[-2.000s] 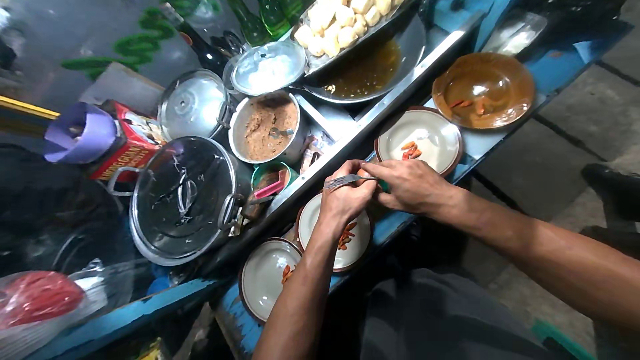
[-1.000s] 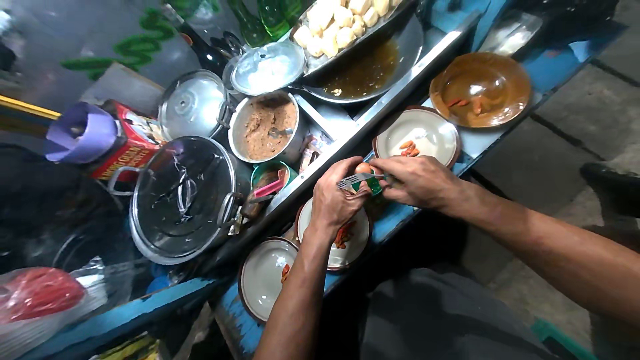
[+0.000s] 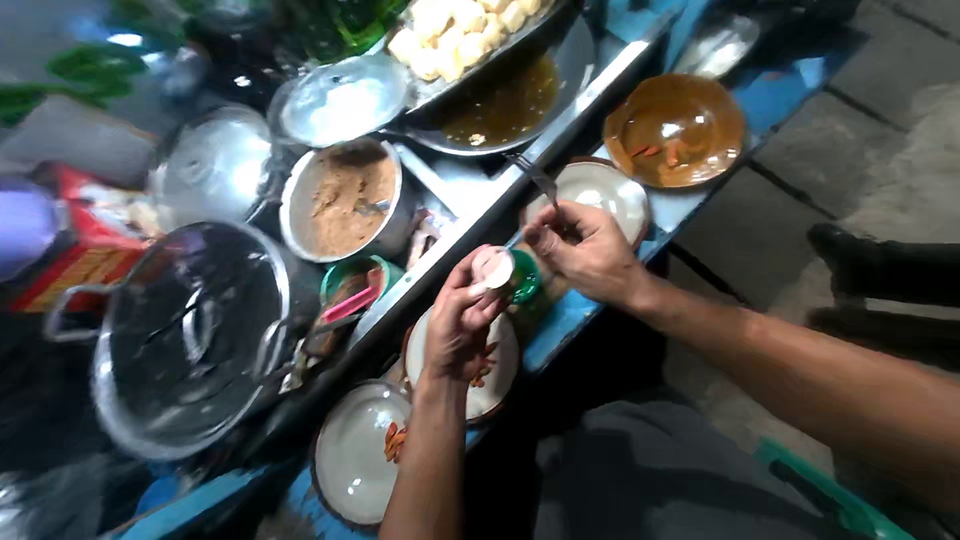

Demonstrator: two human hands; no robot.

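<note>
My left hand (image 3: 465,311) holds a small round white object (image 3: 495,268), possibly a lid or cap, above a rimmed plate (image 3: 499,375) with orange-red pieces on it. Pinched in my right hand (image 3: 589,247) is a metal fork (image 3: 536,174), its tines pointing up and left, over another rimmed plate (image 3: 607,191). Between the hands sits a green container (image 3: 524,276); what supports it is hidden. A third plate (image 3: 360,457) with orange-red pieces lies at the lower left. The brown glass plate (image 3: 705,131) at the upper right holds similar pieces.
Left of the metal ledge (image 3: 480,217) stand a pot of brown paste (image 3: 349,199), a large lidded pot (image 3: 195,337) and a green cup (image 3: 360,289) with a pink handle in it. A wok (image 3: 574,67) of brown liquid and a tray of pale chunks (image 3: 457,34) are above.
My hands have moved apart; before, they were close together. The fork now points up and left in my right hand, and the small white object shows in my left. The view has shifted slightly.
</note>
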